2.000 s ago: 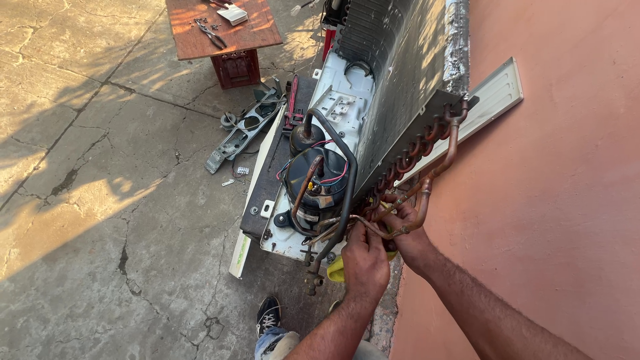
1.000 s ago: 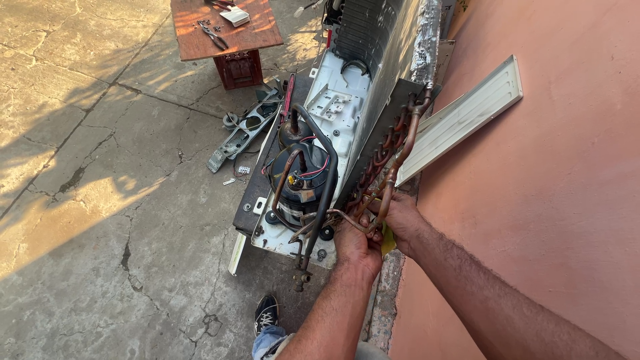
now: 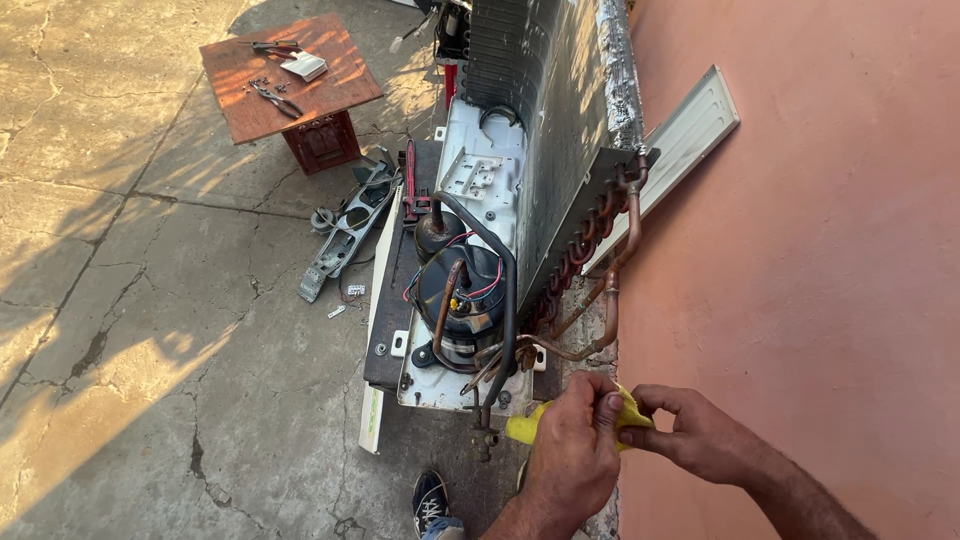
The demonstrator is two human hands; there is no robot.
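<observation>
Both hands hold a yellow cloth (image 3: 634, 409) just beyond the near end of an air conditioner's outdoor unit. My left hand (image 3: 581, 439) grips it, and a rolled yellow end sticks out to its left. My right hand (image 3: 690, 431) pinches its right side between thumb and fingers. Above them bent copper pipes (image 3: 613, 315) run from the finned condenser coil (image 3: 566, 150). A black compressor (image 3: 463, 296) stands upright on the white metal base (image 3: 499, 154), with a dark insulated pipe (image 3: 508, 300) curving over it. Brass-coloured fittings (image 3: 484, 442) hang past the base's near edge.
A pink wall (image 3: 795, 300) rises on the right, with a white metal panel (image 3: 675, 142) leaning there. A red pipe wrench (image 3: 410, 180) lies left of the base. A metal bracket (image 3: 349, 232) is on cracked concrete. Pliers (image 3: 277, 101) and screws lie on a small wooden table (image 3: 345, 75).
Both hands have come away from the copper pipes, down towards me. The yellow cloth, partly hidden beneath the hands before, now shows between them.
</observation>
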